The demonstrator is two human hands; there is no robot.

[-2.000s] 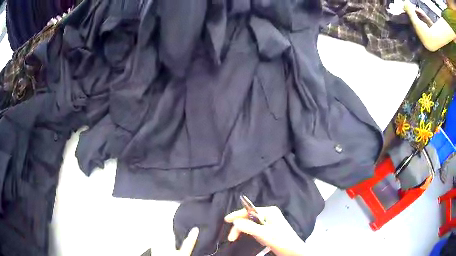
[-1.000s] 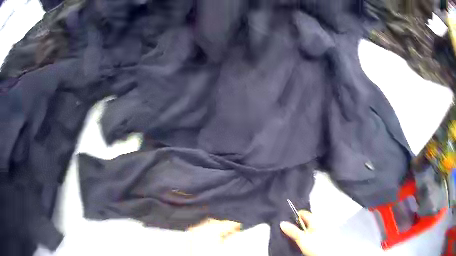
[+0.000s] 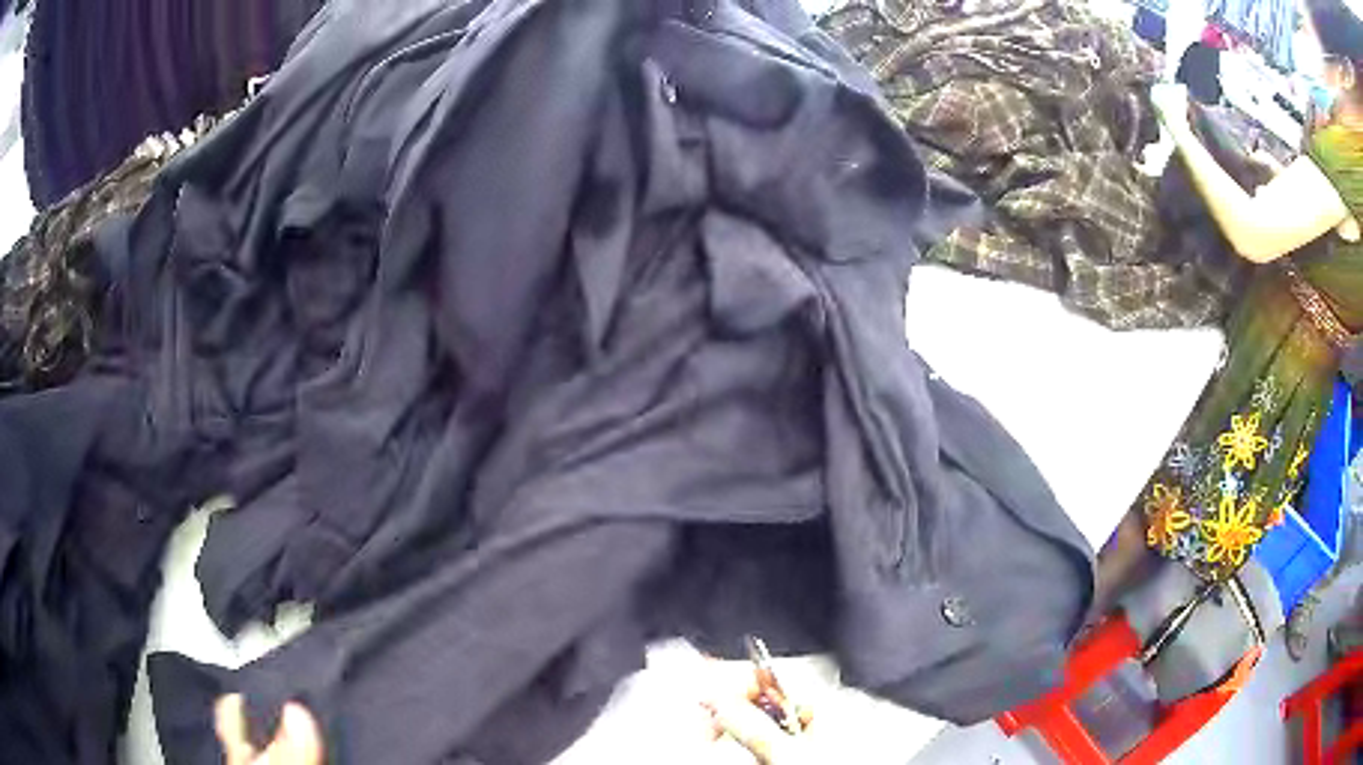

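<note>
A heap of dark garments (image 3: 523, 374) covers most of the white-topped table in front of me. The edge of one dark garment (image 3: 478, 628) is drawn out towards me at the lower left. My left hand (image 3: 269, 735) is at the bottom edge, cut off, with two fingertips showing against this cloth; whether it grips is unclear. My right hand (image 3: 762, 729) is low in the middle, partly cut off and bright, holding small thread snips (image 3: 765, 680) over the white top, just below the cloth. A button (image 3: 955, 611) shows on the dark cloth at the lower right.
Plaid shirts (image 3: 1031, 150) lie heaped at the upper right. A person in a green flowered dress (image 3: 1241, 434) stands beyond them with an arm raised. A red stool (image 3: 1099, 702) and a blue crate (image 3: 1300, 553) are at the right. Dark striped cloth (image 3: 150, 90) is at the upper left.
My left hand has moved left to the lower-left cloth. My right hand still holds the snips, now left of where it was. The near garment's lower part has shifted and refolded. The view has moved.
</note>
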